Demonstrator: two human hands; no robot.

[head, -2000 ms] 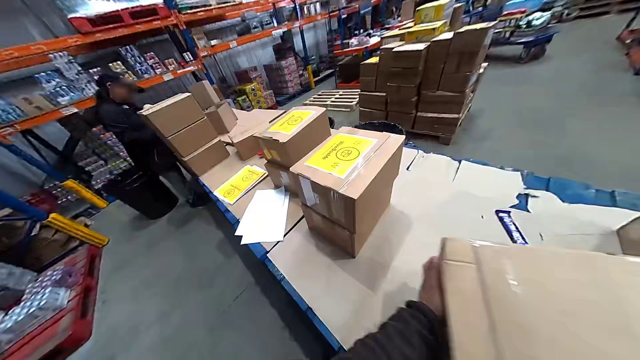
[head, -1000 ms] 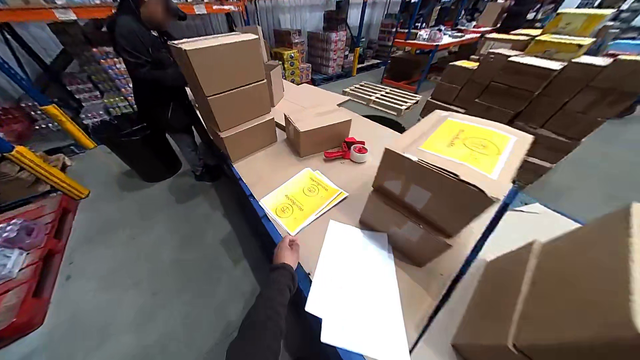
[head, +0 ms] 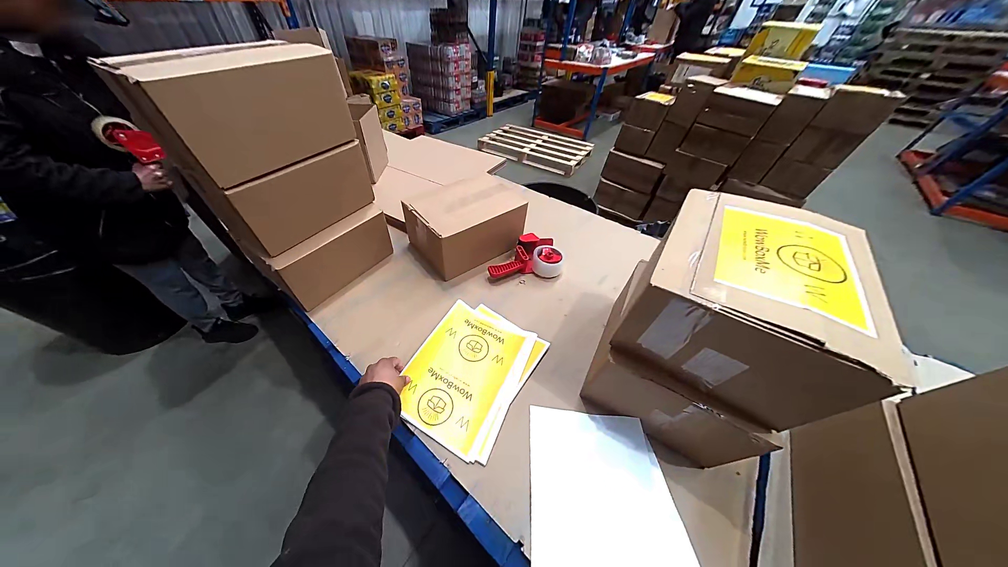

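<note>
My left hand [head: 385, 373] reaches in from below, at the left corner of a small stack of yellow printed sheets [head: 472, 378] lying on the cardboard-covered table. Its fingers are bent and touch the edge of the sheets; whether they pinch it is unclear. My right hand is out of view. White sheets [head: 602, 488] lie nearer the bottom edge. Beyond the yellow stack are a red tape dispenser [head: 526, 258] with a roll and a closed cardboard box [head: 466, 224]. On the right, a taped carton [head: 776, 291] with a yellow sheet on top rests on another carton [head: 677, 405].
Three stacked cardboard boxes [head: 260, 118] stand at the table's far left. Beside them a person [head: 71, 157] holds another tape dispenser [head: 130, 142]. More cartons [head: 929, 465] fill the lower right. The table's blue edge [head: 441, 472] runs along the near side. A wooden pallet [head: 535, 148] lies beyond.
My left hand was on a large carton two seconds ago; it is now at the yellow sheets. The view has turned left and moved along the table.
</note>
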